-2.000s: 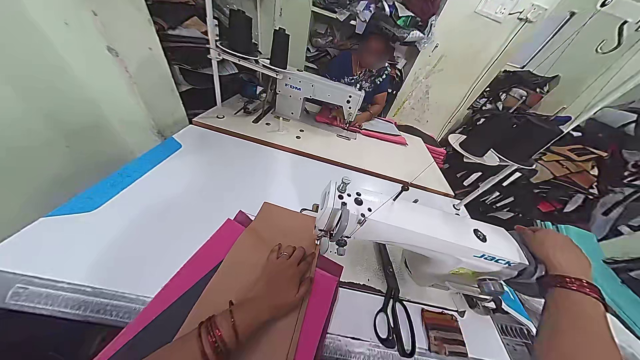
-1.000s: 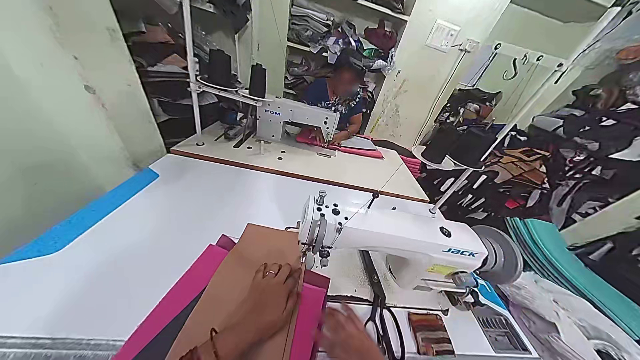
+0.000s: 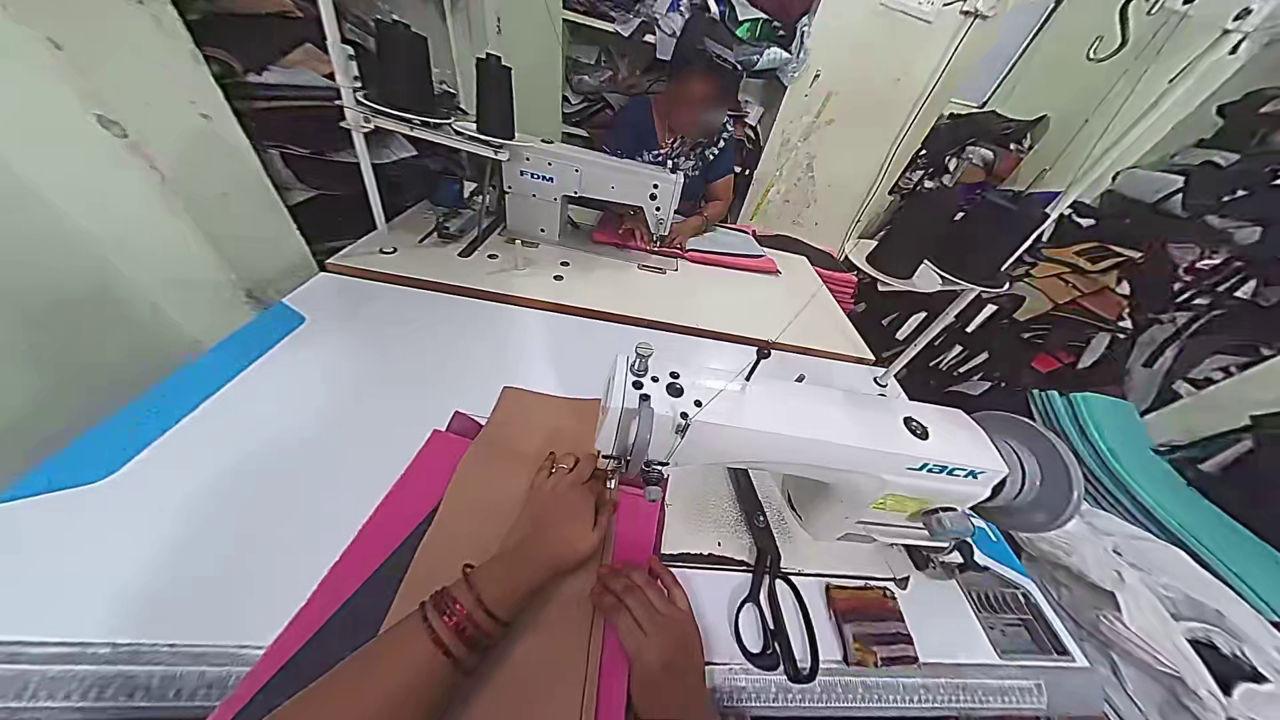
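Under the needle area of a white Jack sewing machine (image 3: pixel 810 420) lies a tan sheet of material (image 3: pixel 470 500), its right edge at the presser foot. Pink material (image 3: pixel 390 520) and dark grey material (image 3: pixel 370 600) show beneath it. My left hand (image 3: pixel 560 515) rests flat on the tan sheet, fingertips close to the needle, pressing without gripping. Lower down, my right hand (image 3: pixel 650 620) lies with its fingers on the pink strip and the tan edge. Tailor's scissors (image 3: pixel 765 590) with black handles lie right of that hand, beside a small striped bundle (image 3: pixel 870 625).
Across the table, a co-worker (image 3: pixel 680 150) handles pink pieces at another sewing machine (image 3: pixel 590 185). Teal sheets (image 3: pixel 1150 480) are stacked at the right, by the grey handwheel (image 3: pixel 1025 470). A ruler scale (image 3: pixel 880 692) runs along the front edge. Black thread cones (image 3: pixel 405 75) stand behind.
My right hand has come from the handwheel at the right to the material beside my left hand. My left hand stays on the tan sheet near the needle.
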